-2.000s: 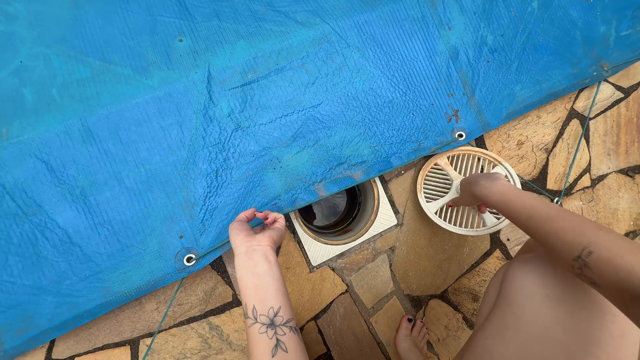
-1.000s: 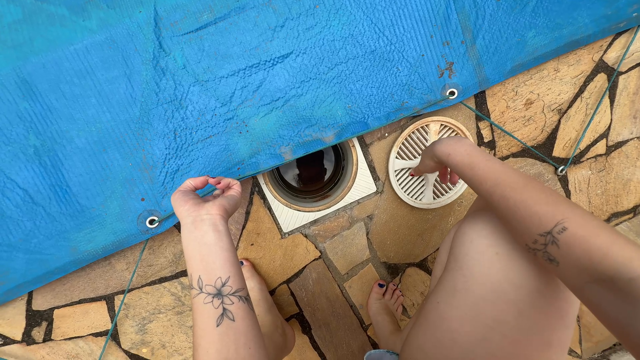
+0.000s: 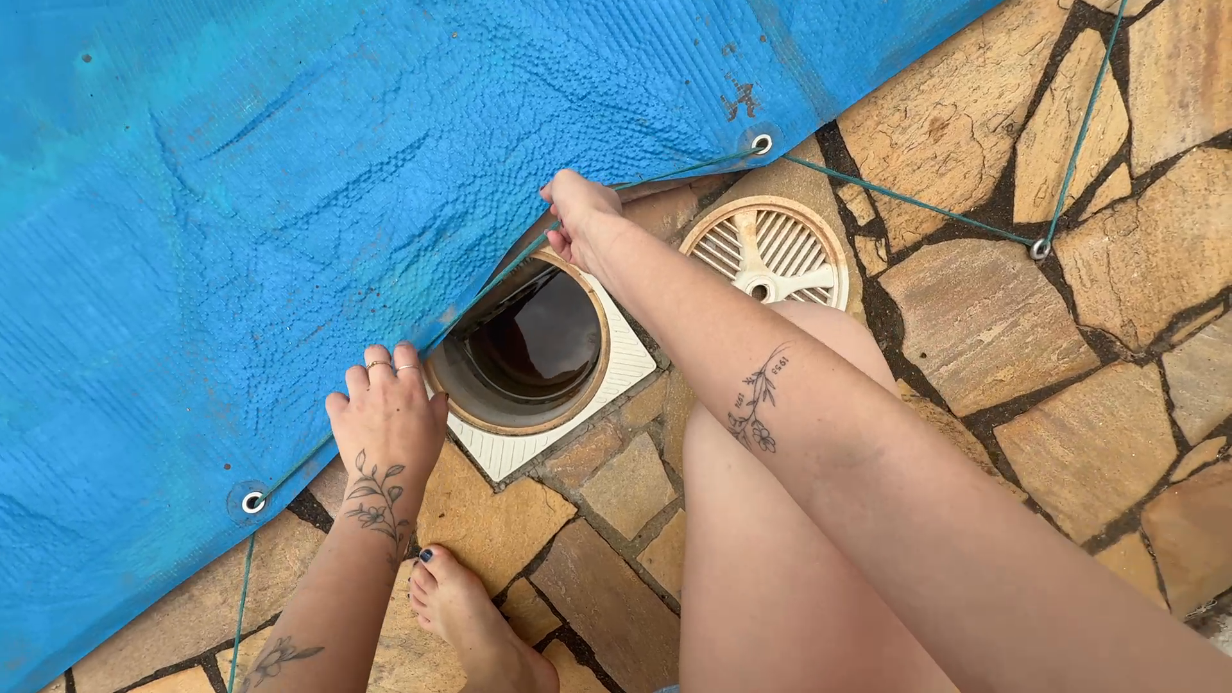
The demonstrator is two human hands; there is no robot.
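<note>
My left hand (image 3: 393, 409) grips the edge of a blue pool cover (image 3: 318, 221), just left of a round skimmer opening (image 3: 539, 337) set in a white square frame (image 3: 621, 351). Dark water stands in the opening. At its upper side, my right hand (image 3: 577, 217) holds the cover's edge and the green cord (image 3: 515, 265) along it, and the edge is drawn back there. A round slatted plastic lid (image 3: 760, 252) lies on the stones to the right, partly behind my right forearm and knee.
Irregular stone paving (image 3: 1001, 327) surrounds the opening. The green cord runs through metal eyelets (image 3: 253, 501) in the cover to a metal ring (image 3: 1039, 249) on the paving at right. My bare foot (image 3: 472, 616) rests below the opening.
My right hand has left the slatted lid and moved left to the cover's edge, which it now holds. My left hand has turned palm down and closed over the edge.
</note>
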